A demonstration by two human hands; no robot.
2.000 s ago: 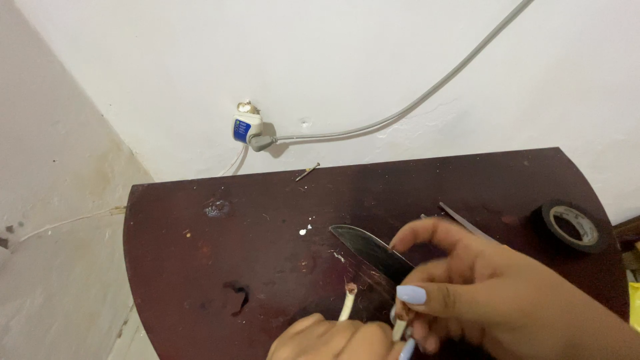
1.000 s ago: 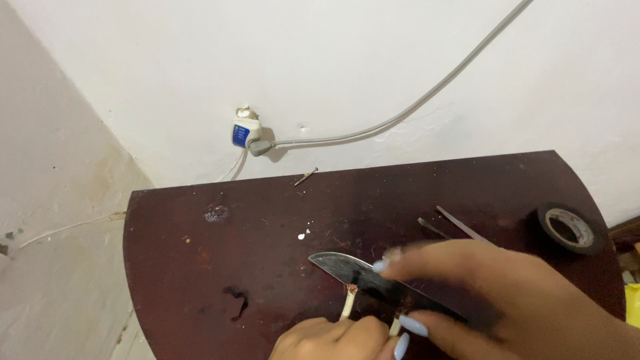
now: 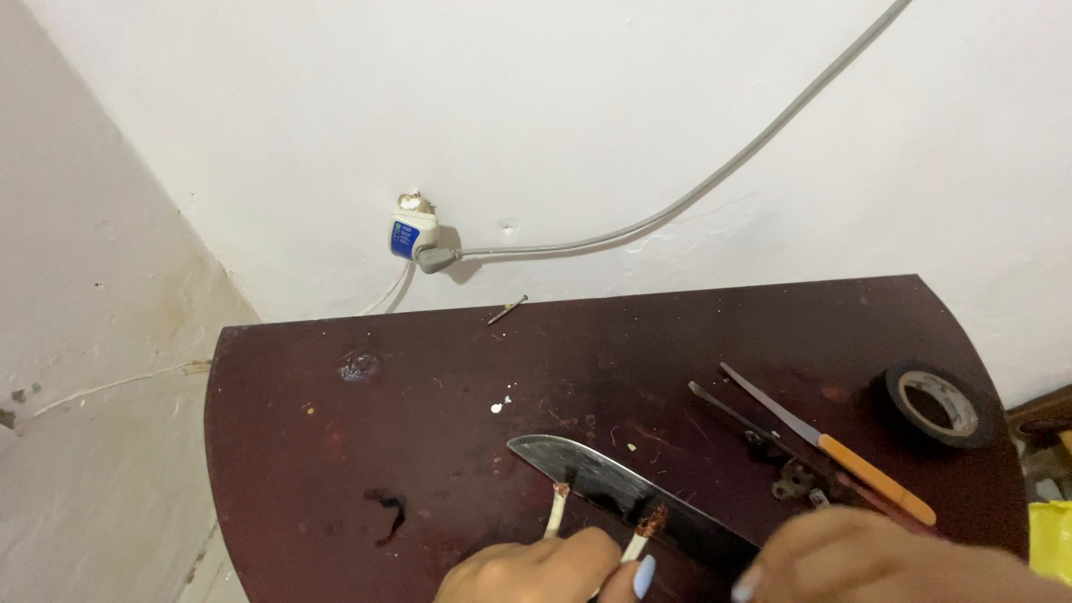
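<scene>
My left hand [image 3: 544,569], at the bottom centre, grips a white cable whose two insulated ends stick up. Bare copper strands [image 3: 652,521] spread from the right end; the left end [image 3: 556,509] shows a little copper at its tip. Just beyond these ends a large knife [image 3: 603,473] lies on the dark wooden table [image 3: 285,469], its tip pointing up and left. My right hand [image 3: 846,557] is at the lower right, blurred, beside the knife's lower end. Whether it holds anything cannot be made out.
Right of the knife lie a yellow-handled knife [image 3: 875,477], a thin screwdriver [image 3: 729,406], small metal parts [image 3: 791,481] and a roll of black tape [image 3: 938,404]. A nail [image 3: 507,310] lies at the back edge. A plug adapter [image 3: 413,233] with a grey cord [image 3: 670,209] is on the wall.
My right hand has moved right, away from the cable ends and the blade. Frayed copper on the right end, covered by fingers before, now shows. The large knife now rests on the table.
</scene>
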